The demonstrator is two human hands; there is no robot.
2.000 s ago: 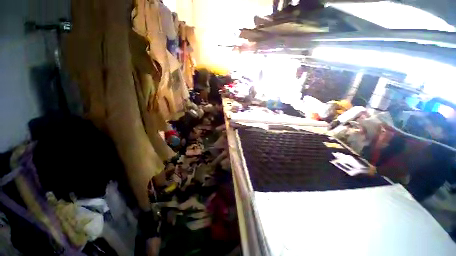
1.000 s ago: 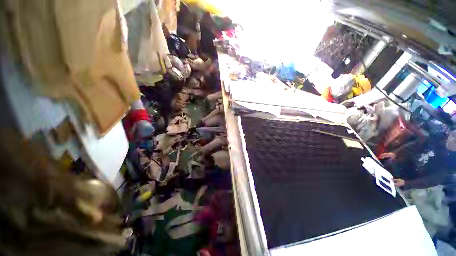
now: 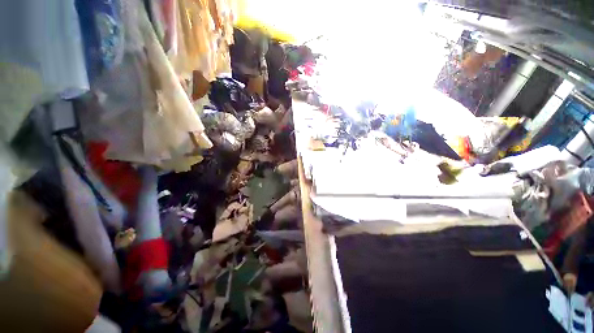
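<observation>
Black fabric [image 3: 443, 279] lies on the long cutting table along the lower right, with pale layered edges at its left side. A thin tan stick [image 3: 501, 253] and a small tan cardboard piece [image 3: 531, 262] lie on it near the far right corner. White paper labels [image 3: 568, 311] sit at its right edge. White sheets [image 3: 417, 207] lie across the table just beyond the fabric. Neither of my hands is in the picture.
Another person's hand [image 3: 569, 281] is at the table's right side. Scraps litter the green floor [image 3: 266, 195] left of the table. Pale and tan pattern pieces [image 3: 140, 97] hang at the left. Bundled cloth [image 3: 550, 182] lies at the right. Glare whitens the far table.
The view has moved forward along the table. The black fabric, labels and cardboard now sit lower in the picture, and the white sheet at the near end has left view.
</observation>
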